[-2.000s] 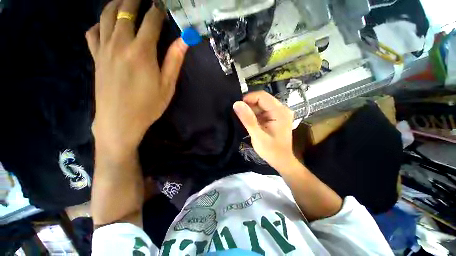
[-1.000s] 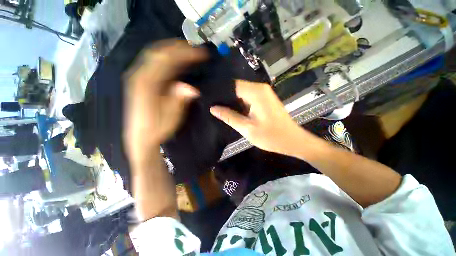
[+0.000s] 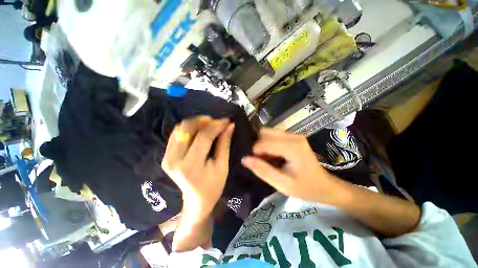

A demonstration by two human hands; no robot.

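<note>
A black garment (image 3: 99, 141) lies bunched left of the machine and reaches down to my lap. A small white logo (image 3: 153, 196) shows on it. My left hand (image 3: 202, 157), with a gold ring, has bent fingers and thumb pinching the cloth in front of the needle area. My right hand (image 3: 293, 165) pinches the cloth's edge just to the right. The fingertips are close but apart. The overlock machine (image 3: 178, 36) with "JACK" lettering stands above them. Its blue knob (image 3: 177, 90) is beyond my left hand. The cloth inside my fingers is mostly hidden.
A ruler strip (image 3: 380, 86) runs along the table's front edge, with a thin cord loop (image 3: 348, 94) over it. Black cloth with a white and yellow print (image 3: 340, 149) hangs below the edge. A black cloth pile (image 3: 437, 141) is at right. Other machines stand at far left.
My left hand has come off the cloth beside the foot and moved down near my lap, fingers now bent. My right hand has moved slightly down and right. The view has shifted, showing the machine head.
</note>
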